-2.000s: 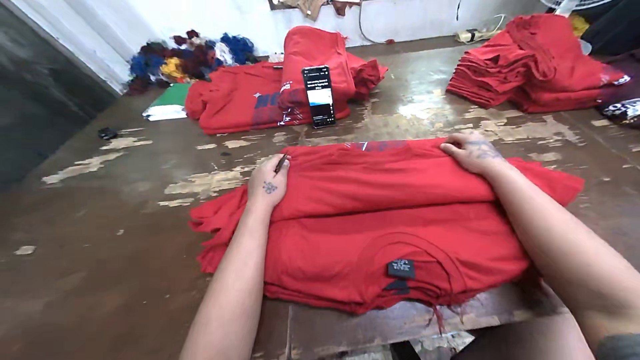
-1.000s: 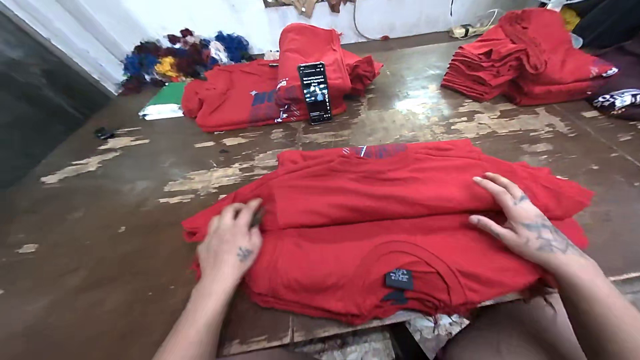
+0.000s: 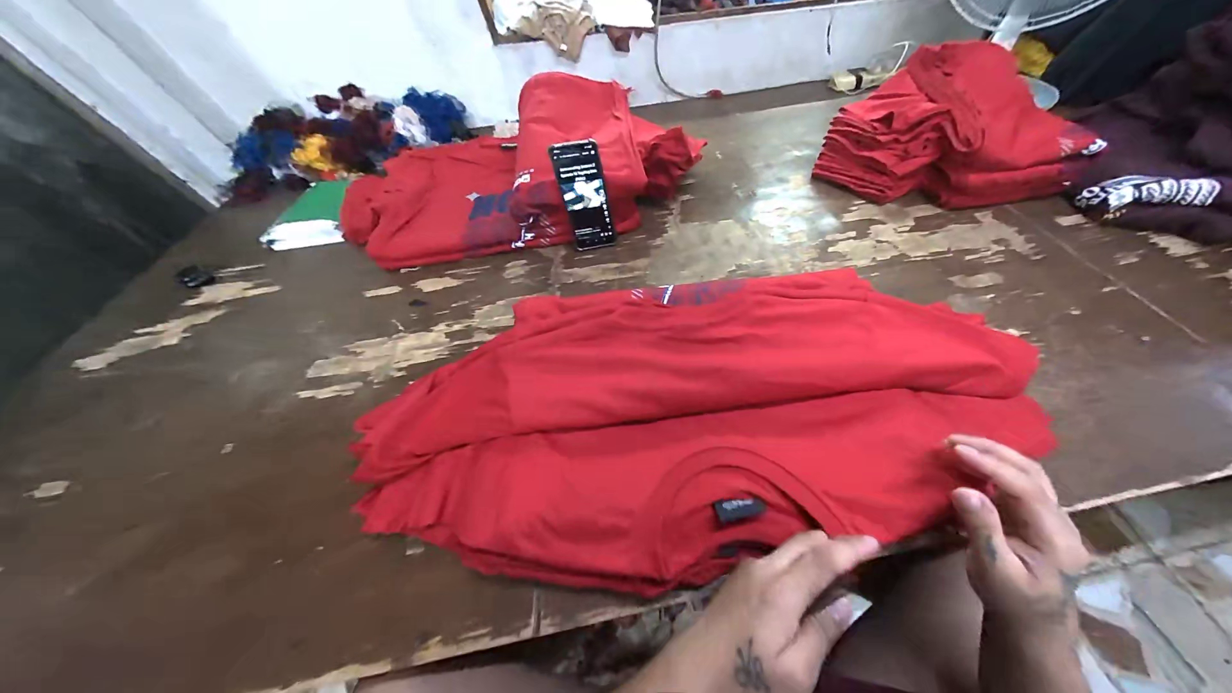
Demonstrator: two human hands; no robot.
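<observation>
A stack of folded red T-shirts (image 3: 616,375) lies across the table near its front edge, the top shirt's round collar and dark neck label toward me. My left hand (image 3: 784,602) is at the front edge beside the collar, its fingertips by the cloth and its thumb below; whether it pinches the fabric cannot be told. To its right, my right hand (image 3: 1020,520) is raised at the stack's front right corner, fingers apart and slightly curled, holding nothing. Some fingertips are close to the red cloth.
Behind the stack, a smartphone (image 3: 581,194) leans on folded red shirts (image 3: 433,202). Yarn or fabric scraps (image 3: 337,135) and a green and white cloth (image 3: 308,214) lie back left. More red shirts (image 3: 895,125) and a dark printed garment (image 3: 1155,183) are back right. The worn wooden tabletop (image 3: 192,433) ends near my lap.
My left hand has moved from the stack's left end to its front edge by the collar. My right hand has come off the top of the stack toward the front right corner.
</observation>
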